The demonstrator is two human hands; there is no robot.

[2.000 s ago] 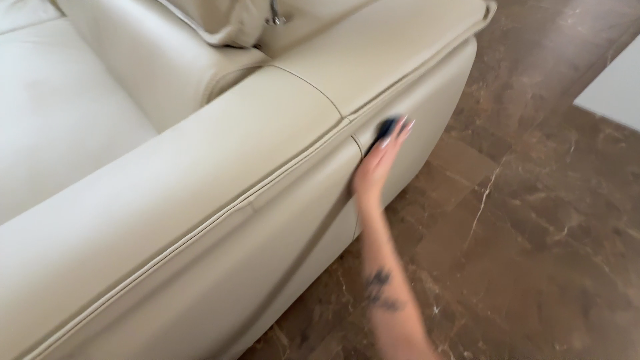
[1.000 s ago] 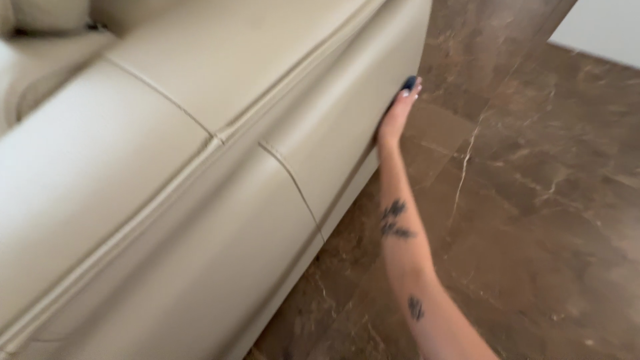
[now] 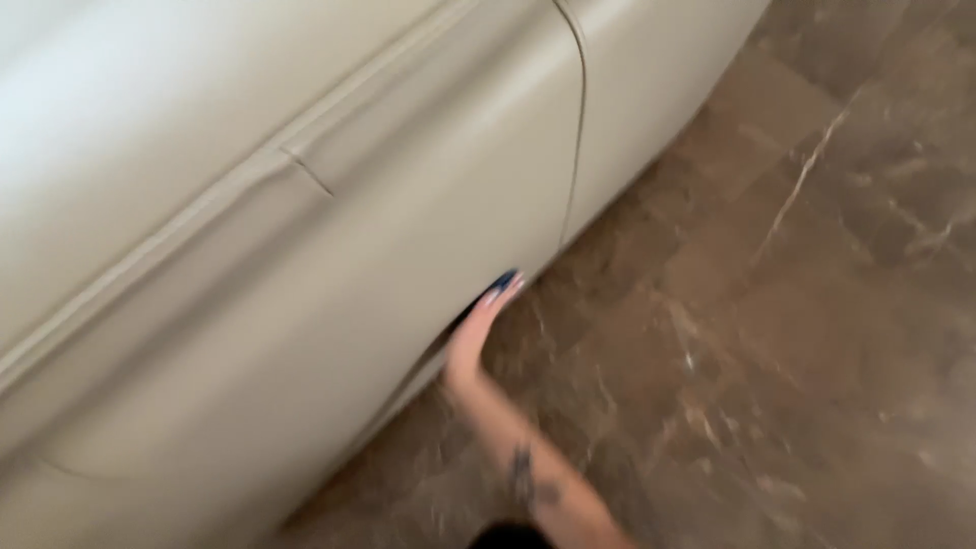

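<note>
My right hand (image 3: 474, 332) lies nearly flat against the low outer side of a cream leather sofa (image 3: 412, 229), close to its bottom edge. Between the palm and the leather is a dark blue pad or cloth (image 3: 503, 280); only its edge shows past my fingertips, and blur hides its exact kind. The forearm, with dark tattoos, reaches in from the bottom of the view. My left hand is out of view.
Brown marble-look flooring (image 3: 747, 366) with pale veins runs along the sofa's base. A raised seam (image 3: 584, 84) crosses the side panel. Something black and rounded (image 3: 511, 536), not identifiable, shows at the bottom edge.
My right hand has moved back along the sofa's side from near its far end and now sits by the bottom edge. The view has shifted closer to the side panel.
</note>
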